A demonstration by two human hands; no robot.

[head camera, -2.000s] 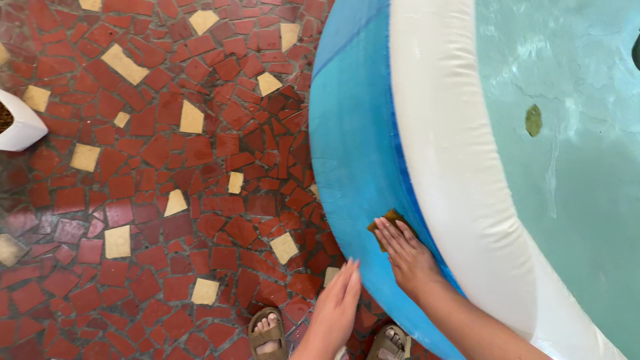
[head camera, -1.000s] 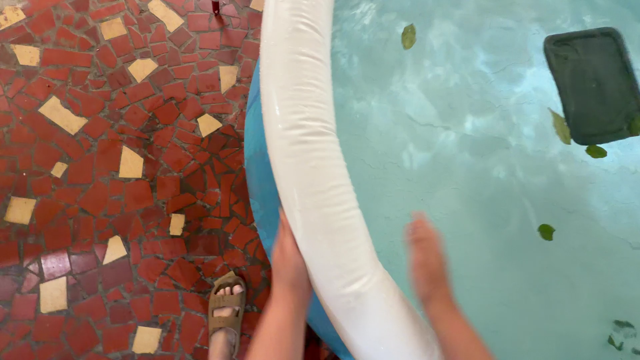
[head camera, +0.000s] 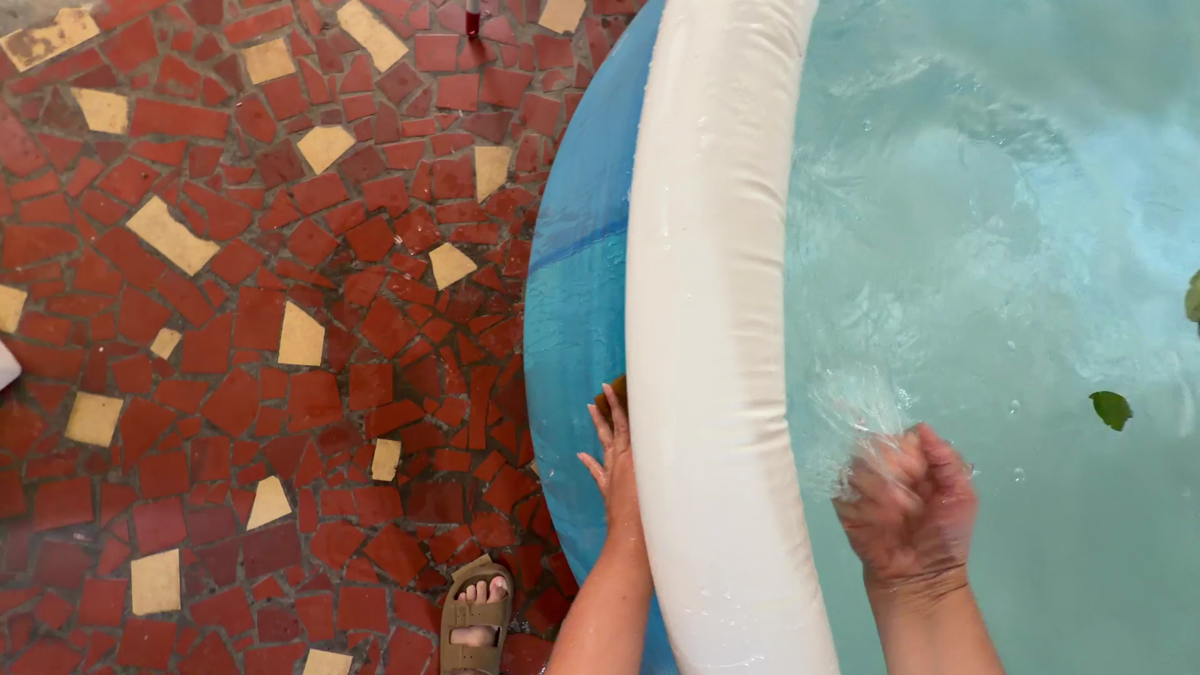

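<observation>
An inflatable pool with a white top ring (head camera: 717, 281) and a blue outer wall (head camera: 577, 309) curves down the middle of the head view. Against that blue wall, just outside the ring, my left hand (head camera: 616, 459) lies with fingers spread over a brown pad or cloth (head camera: 611, 396), only partly visible. My right hand (head camera: 905, 502) is inside the pool at the water surface, fingers curled and blurred amid splashing water (head camera: 867, 403). Whether it holds something cannot be seen.
Green leaves (head camera: 1111, 411) float in the pool water at the right. Broken red and cream tiles form the floor (head camera: 309, 394). A foot in a brown sandal (head camera: 476, 619) stands beside the pool. A white object (head camera: 7, 366) shows at the left edge, and a thin red object (head camera: 472, 19) at the top.
Two seconds ago my right hand pressed the brown pad to the blue wall; now my left hand is at the pad. My right hand has moved over the ring into the water, which splashes.
</observation>
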